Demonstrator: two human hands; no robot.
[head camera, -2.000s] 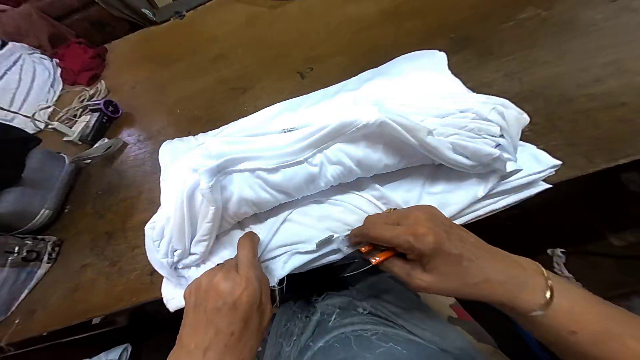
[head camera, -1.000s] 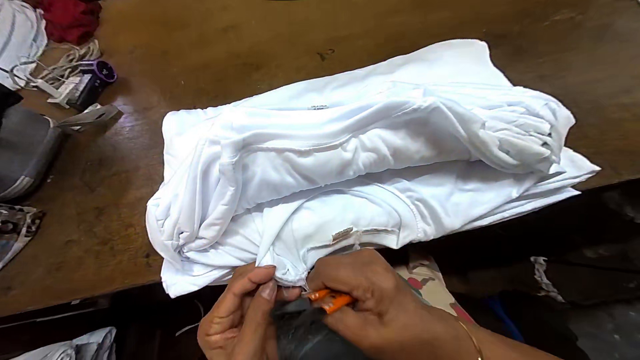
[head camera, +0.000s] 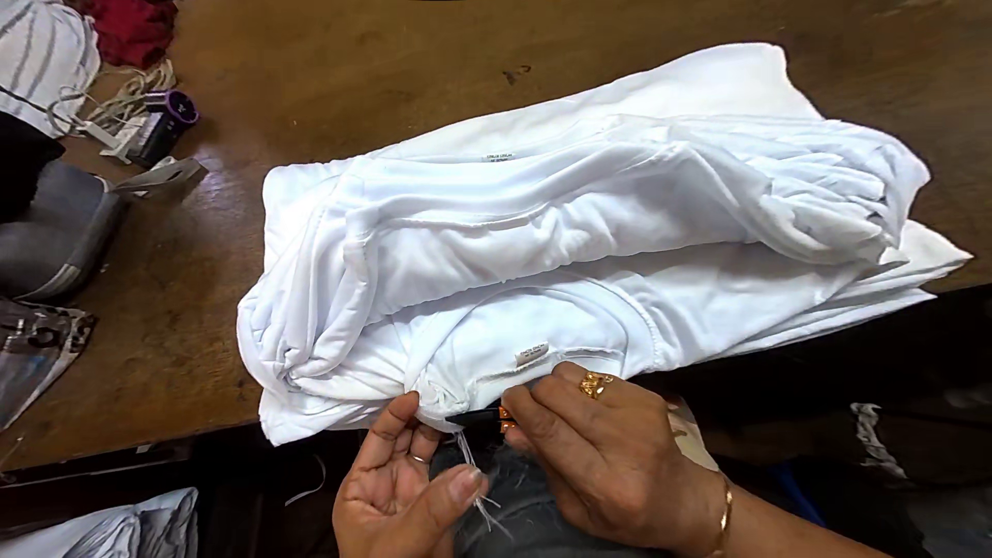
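A stack of white knit garments (head camera: 496, 256) lies bunched and folded along the near edge of a wooden table. My right hand (head camera: 604, 457), with a gold ring and bangle, is closed on orange-handled thread snips (head camera: 504, 418). Their dark blades reach left to the seam at the neckline of the nearest garment, where loose white threads (head camera: 473, 480) hang. My left hand (head camera: 411, 480) is at that same edge, fingers behind the cloth and thumb apart from it; whether it grips the cloth is unclear. A small label (head camera: 532, 354) shows inside the neckline.
On the wooden table (head camera: 310, 85) at left are a grey bag or case (head camera: 54, 232), a black-and-purple device (head camera: 167, 124) with a tangled cord, red cloth (head camera: 132, 31) and white cloth (head camera: 46, 62). Folded pale fabric (head camera: 116, 527) sits below the table edge at lower left.
The neckline and its label, bunched under my hands two seconds ago, now lie spread out. My left thumb, on the cloth a second ago, has come away from it.
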